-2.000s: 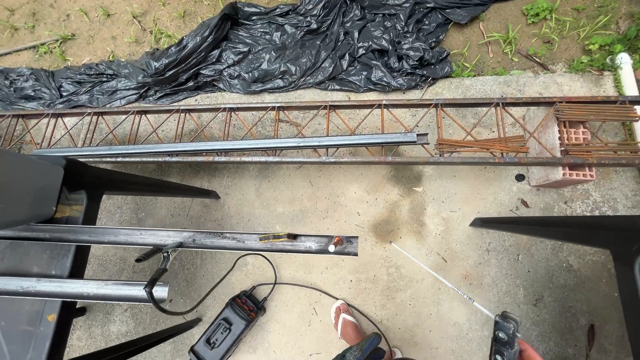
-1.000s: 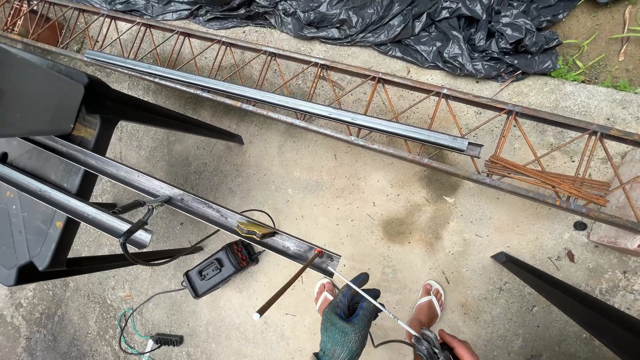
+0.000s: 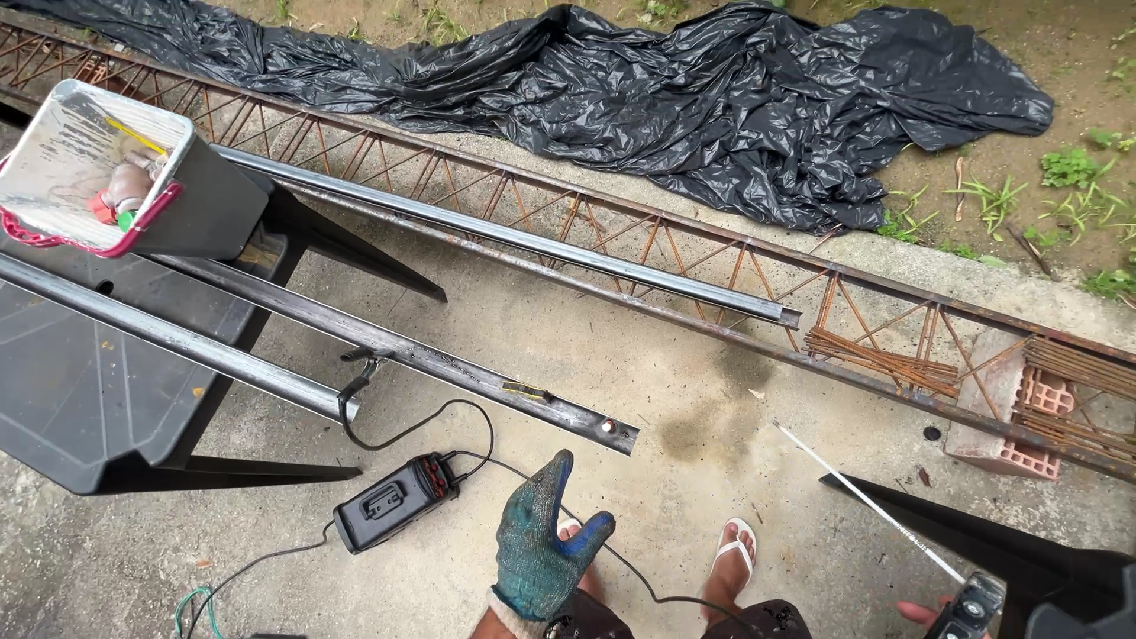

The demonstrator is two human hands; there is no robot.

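My left hand [image 3: 552,537], in a worn green and blue work glove, is raised with thumb and fingers apart and holds nothing. My right hand [image 3: 932,614], bare and partly cut off at the lower right edge, grips an electrode holder [image 3: 974,608]. A long pale welding electrode [image 3: 870,499] sticks out of it toward the upper left. Up and right of my left hand ends a steel channel [image 3: 461,371]; a small white-topped piece [image 3: 608,426] stands near its end, and a yellow and black object [image 3: 525,390] lies in it. A ground clamp [image 3: 366,357] grips the channel.
A welding machine [image 3: 395,502] with cables rests on the concrete. At left, a black plastic table [image 3: 106,390] bears a bucket [image 3: 213,209] and another steel profile [image 3: 177,337]. Beyond lies a rusty lattice truss [image 3: 568,191] with a channel, rods and a hollow brick [image 3: 1003,408]. Black plastic sheeting [image 3: 674,98] lies behind.
My gloved left hand has drawn away from the channel's end and spread. The electrode tip, near that end a second ago, is now farther right. The rod slanting from the channel's end looks different now.
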